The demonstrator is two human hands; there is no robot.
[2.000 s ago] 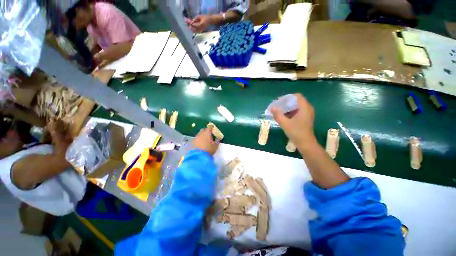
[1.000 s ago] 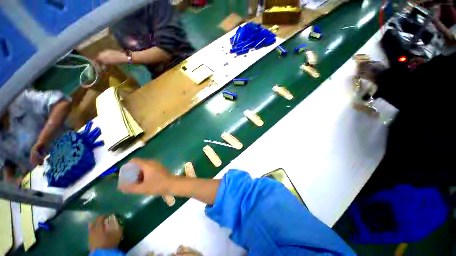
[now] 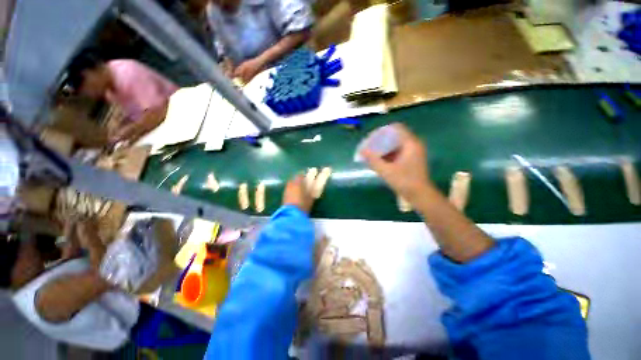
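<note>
My right hand (image 3: 404, 165) is closed around a small translucent whitish bottle or cup (image 3: 381, 142), held above the green conveyor belt (image 3: 358, 193). My left hand (image 3: 298, 192) is at the near edge of the belt, its fingertips at a flat tan piece (image 3: 311, 180); a second tan piece (image 3: 322, 181) lies right beside it. Whether the fingers grip the piece cannot be told. A loose pile of tan pieces (image 3: 344, 299) lies on the white surface between my sleeves. More tan pieces (image 3: 517, 190) lie spaced on the belt to the right, with a thin white stick (image 3: 541, 181).
A blue cylinder bundle (image 3: 295, 84) and card sheets (image 3: 371, 53) stand across the belt. A grey metal frame (image 3: 204, 67) slants in from upper left. An orange-yellow holder (image 3: 195, 281) lies left. People sit opposite and at left. A gold-rimmed phone (image 3: 582, 302) lies at right.
The view swung right, then back left. My right hand still holds the bottle. Compared with the earliest frame, my left hand now sits beside two tan pieces on the belt.
</note>
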